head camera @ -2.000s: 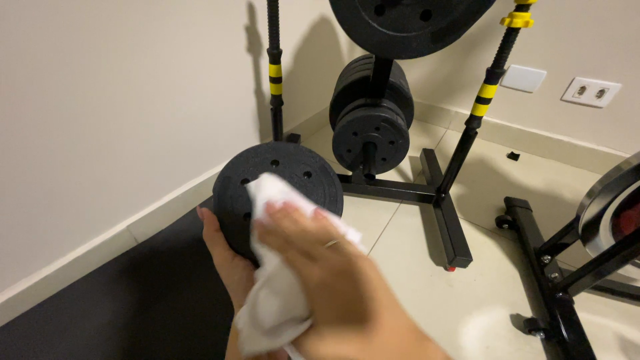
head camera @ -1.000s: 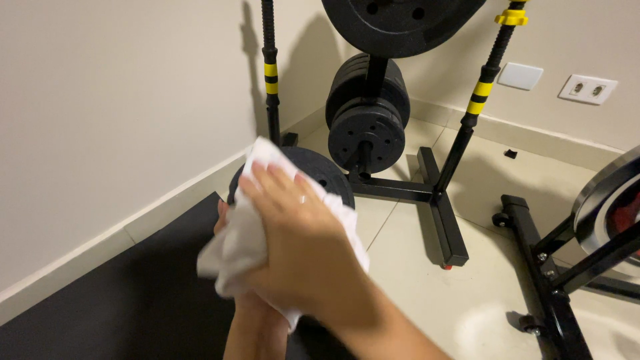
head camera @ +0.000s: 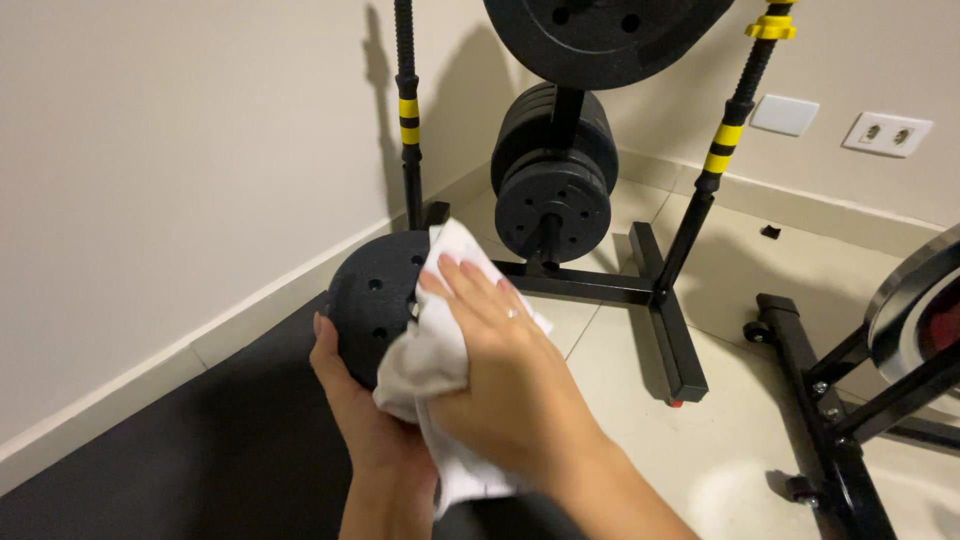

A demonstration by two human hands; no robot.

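My left hand holds a round black weight plate by its lower left edge, the thumb at the rim and the other fingers hidden behind. Several small holes show in the plate's face. A white cloth lies under my right hand, whose fingers press it against the right side of the plate. The cloth's lower end hangs between my wrists. A ring is on one finger of my right hand.
Behind the plate stands a black rack with stacked weight plates and a larger plate above. Wheeled exercise equipment stands at the right. A black mat lies along the left wall. Wall sockets are at the upper right.
My right hand and the cloth have shifted to the right side of the plate; one second ago they covered most of its face. My left hand keeps hold of the plate.
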